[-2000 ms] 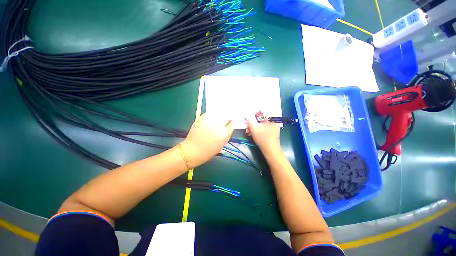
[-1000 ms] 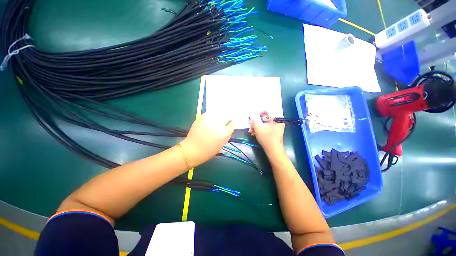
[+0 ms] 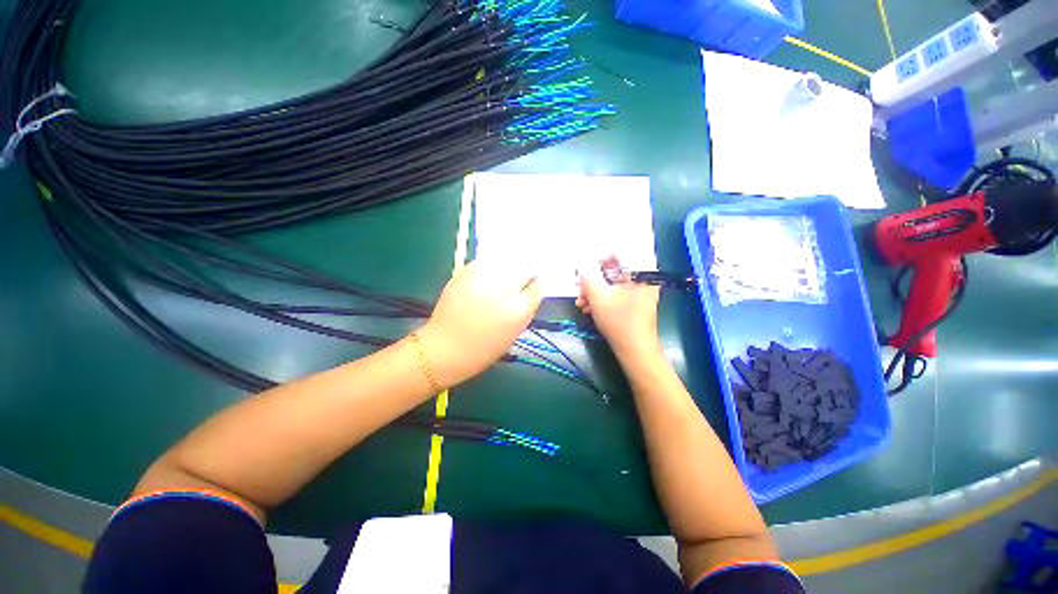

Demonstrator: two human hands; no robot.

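A white paper sheet lies on the green bench in front of me. My left hand rests flat on its lower left part, fingers together, holding nothing that I can see. My right hand is at the sheet's lower right edge, closed on a dark slim marker pen whose barrel points right towards the tray. The pen's writing end is hidden by my fingers. Loose black cables with blue core wires lie beside and under my left hand and forearm.
A blue parts tray at right holds black sleeves and a clear bag. A red heat gun, power strip, second paper and small blue bin lie beyond. A thick cable bundle fills the left.
My right hand with the pen has moved slightly right along the sheet since the earliest frame. My left hand has stayed in place.
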